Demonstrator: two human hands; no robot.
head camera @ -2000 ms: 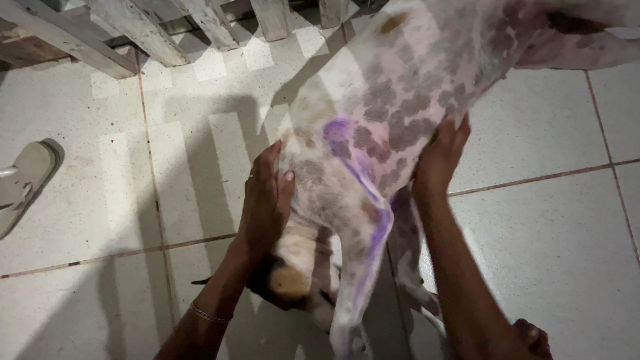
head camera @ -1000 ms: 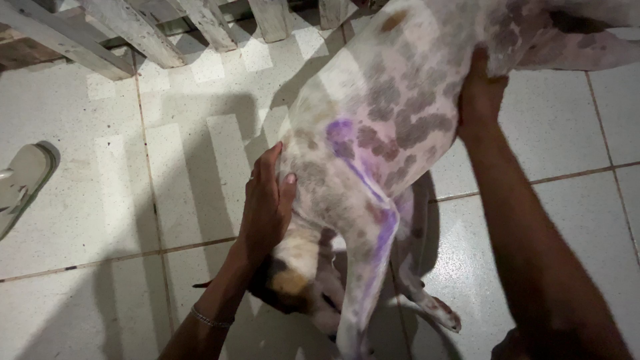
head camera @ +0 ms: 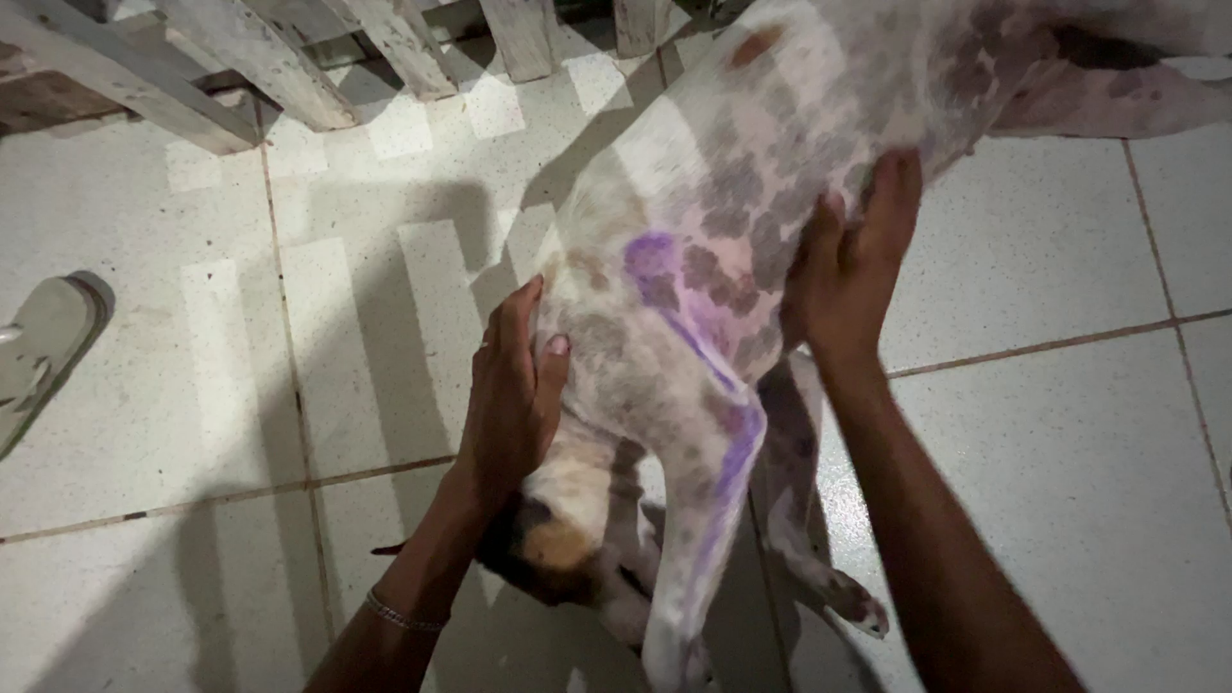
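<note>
A spotted white dog (head camera: 616, 356) lies on its side on the tiled floor, its head (head camera: 553, 549) toward me, partly hidden by my left forearm. My left hand (head camera: 515, 385) rests against the dog's shoulder and neck, fingers flat, not closed on anything. With fingers and thumb spread, my right hand (head camera: 857, 260) touches the belly side of its trunk. Purple stain (head camera: 653, 252) marks the side of the chest and runs down the upper foreleg (head camera: 707, 520). The other foreleg (head camera: 794, 520) lies between that leg and my right forearm. A reddish patch (head camera: 756, 45) shows on its back.
Weathered wooden slats (head camera: 409, 48) stand along the top left, casting striped shadows on the floor tiles (head camera: 385, 289). A pale sandal (head camera: 43, 337) lies at the left edge. The dog's hind leg (head camera: 1107, 96) stretches toward the upper right.
My right hand has moved along the belly toward the hindquarters, then back somewhat toward the chest. My left hand has stayed at the shoulder.
</note>
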